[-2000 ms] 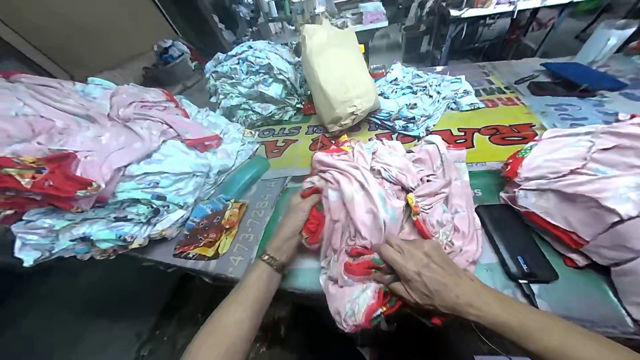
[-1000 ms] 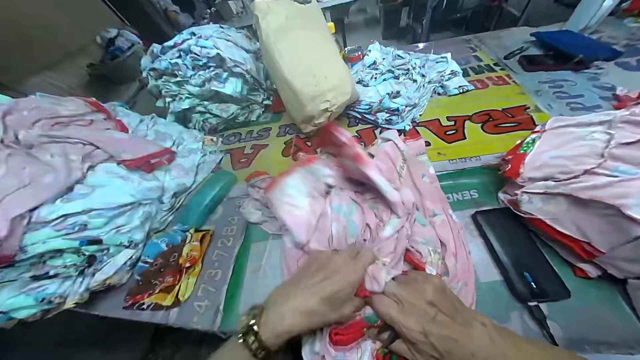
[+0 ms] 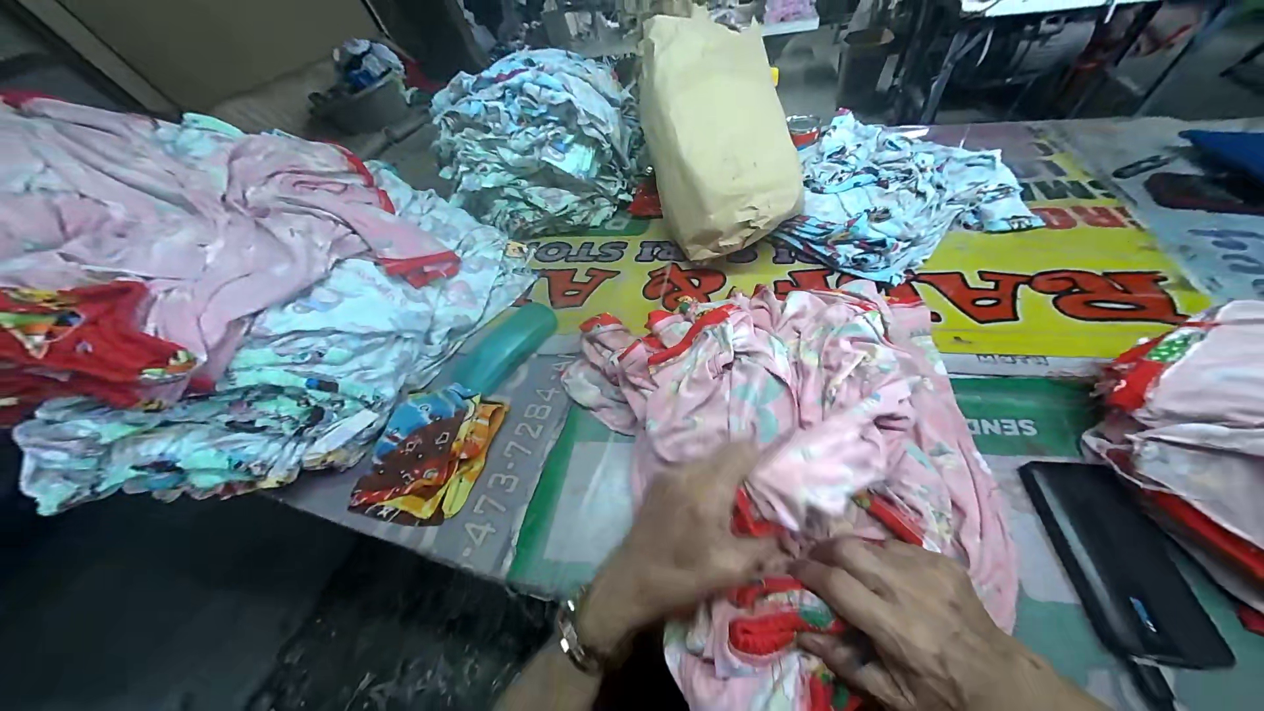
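A pink printed garment with red trim [image 3: 770, 385] lies bunched on the table in front of me, its near end hanging over the edge. My left hand [image 3: 691, 538], blurred and with a metal watch or bracelet at the wrist, grips its fabric near a red band. Close beside it, my right hand [image 3: 889, 602] pinches the red-trimmed part [image 3: 775, 627] between thumb and fingers. Some fingertips are hidden in the folds.
Pink and light blue garments [image 3: 326, 326] are heaped at left, near a teal roll [image 3: 507, 346] and brown-yellow cloth [image 3: 432, 456]. Behind stand a brown paper package [image 3: 721, 138] and blue cloth piles [image 3: 538, 138]. At right are a black phone-like device [image 3: 1126, 563] and more pink garments [image 3: 1205, 405].
Both hands have come close together on the garment's near part since two seconds ago. A lifted, blurred fold from one second ago has come down onto the bunch.
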